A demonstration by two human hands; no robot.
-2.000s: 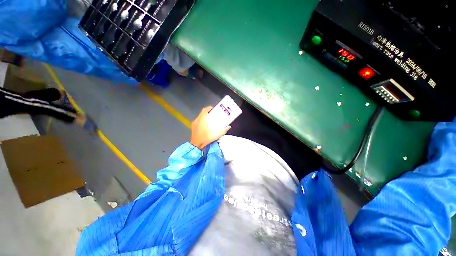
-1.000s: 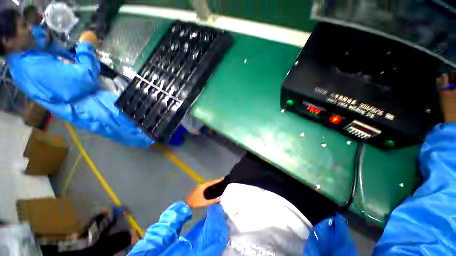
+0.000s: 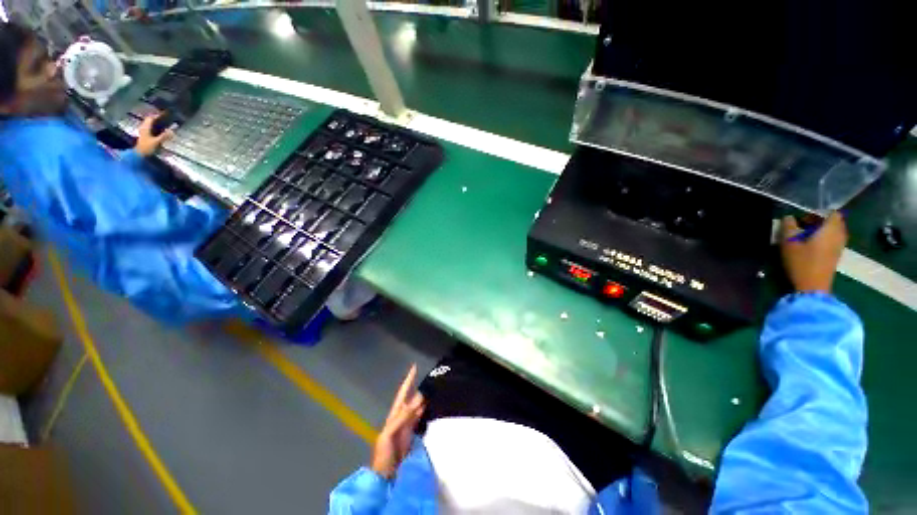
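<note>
My left hand is low in the middle, against my dark trousers, with one finger pointing up; whether it holds anything cannot be told. My right hand is at the right end of the black jig box, below the clear guard. It is closed around a blue stick tool, of which only a short part shows. The jig box has red digits, a lit red switch and green lights on its front. The white card is not visible.
A large black blister tray with shiny parts lies on the green bench at left, overhanging its front edge. A clear tray lies beyond it. A cable runs from the jig over the edge. A person in blue sits at far left.
The view has tilted up and shifted right, showing the guard, dark panel and my right hand. The white card seen earlier in my left hand no longer shows, and one finger now points up.
</note>
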